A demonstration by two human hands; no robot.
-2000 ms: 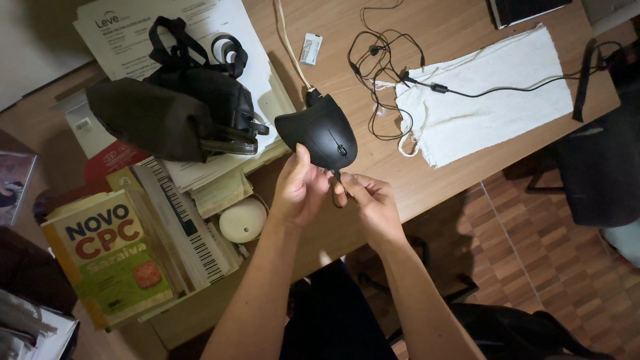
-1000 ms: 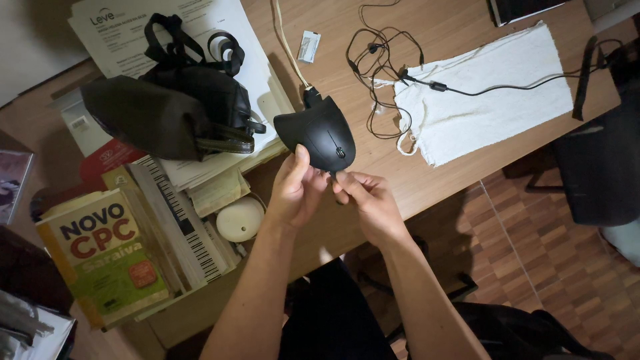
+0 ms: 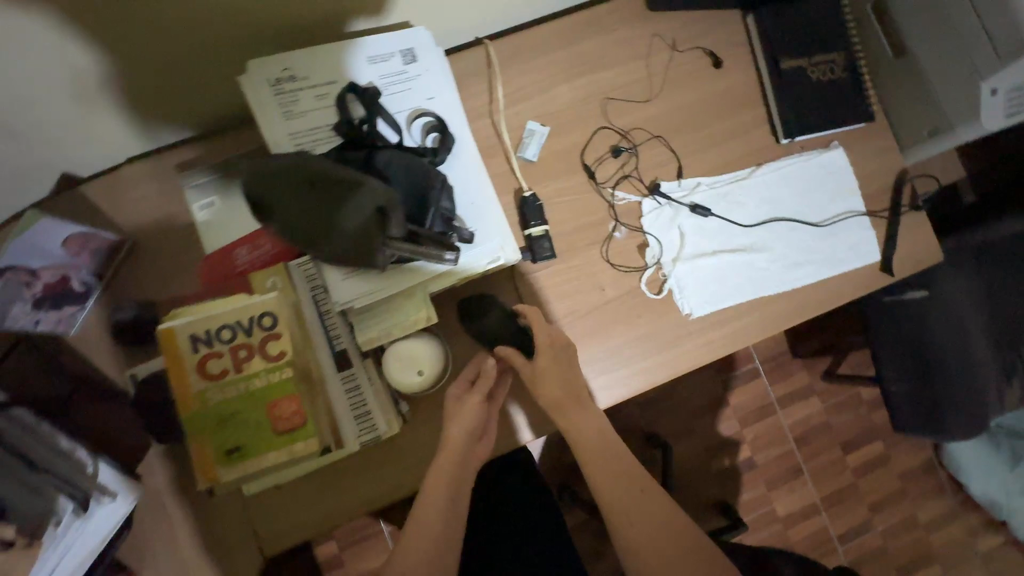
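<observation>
My right hand [image 3: 552, 356] grips a black computer mouse [image 3: 494, 322] at its right end, over the near edge of the desk. Just below the mouse is my left hand [image 3: 476, 404], its fingers close together; whether they hold anything or touch the mouse is unclear. Above and to the right of the mouse, a black plug or adapter [image 3: 534, 216] lies on the desk at the end of a beige cable [image 3: 504, 108]. A small white packet or label [image 3: 534, 141] lies beside that cable.
Papers [image 3: 480, 232] and a black bag [image 3: 320, 200] occupy the desk's left part. Nearer are books [image 3: 248, 392] and a round white device [image 3: 416, 362]. Tangled black earphones [image 3: 632, 152] partly overlie a white cloth pouch [image 3: 768, 232]; a black spiral planner [image 3: 812, 72] lies behind.
The mouse, earlier in my left hand, is now in my right hand, moved toward me and left, away from the plug. My left hand has let it go. The view has shifted somewhat.
</observation>
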